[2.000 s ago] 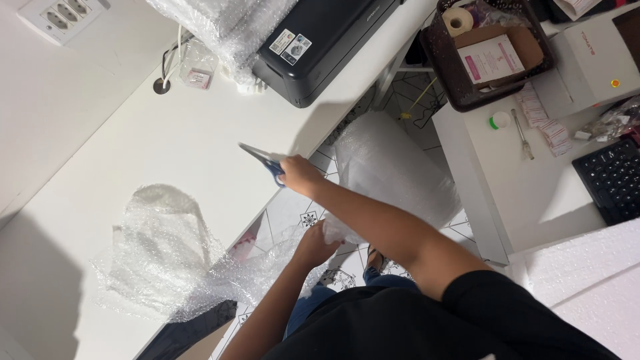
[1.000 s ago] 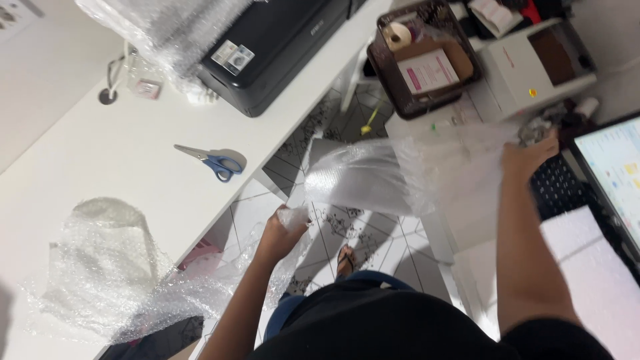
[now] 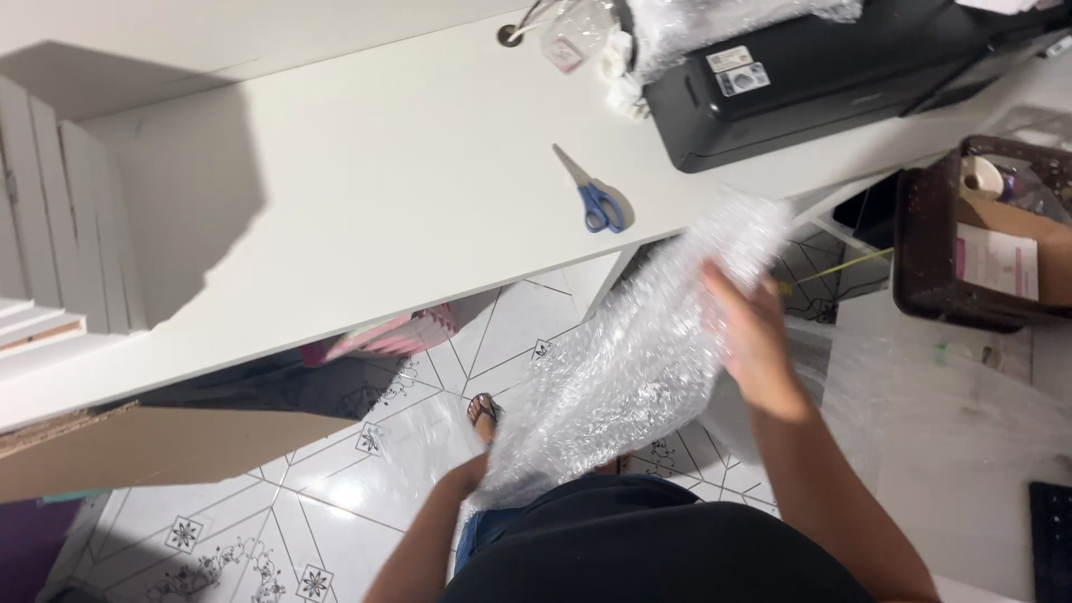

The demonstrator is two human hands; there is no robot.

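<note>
A long, crumpled length of bubble wrap hangs in front of my body, slanting from my waist up to the desk's front edge. My right hand is closed on its upper part, slightly blurred. The bubble wrap hides my left hand; only the left forearm shows, running up to the wrap's lower end. Blue-handled scissors lie on the white desk, above the wrap and touched by neither hand. More clear plastic wrap spreads at the right, beyond my right forearm.
A black printer stands on the desk at the upper right, with bubble wrap on it. A brown plastic basket holds a tape roll and a box. White panels stand at the left. Below the desk is a cardboard box; a keyboard is lower right.
The bubble wrap that lay on the left of the desk is now off it, in front of my body. My right hand has come in from the far right. The scissors, earlier in my right hand, were put down.
</note>
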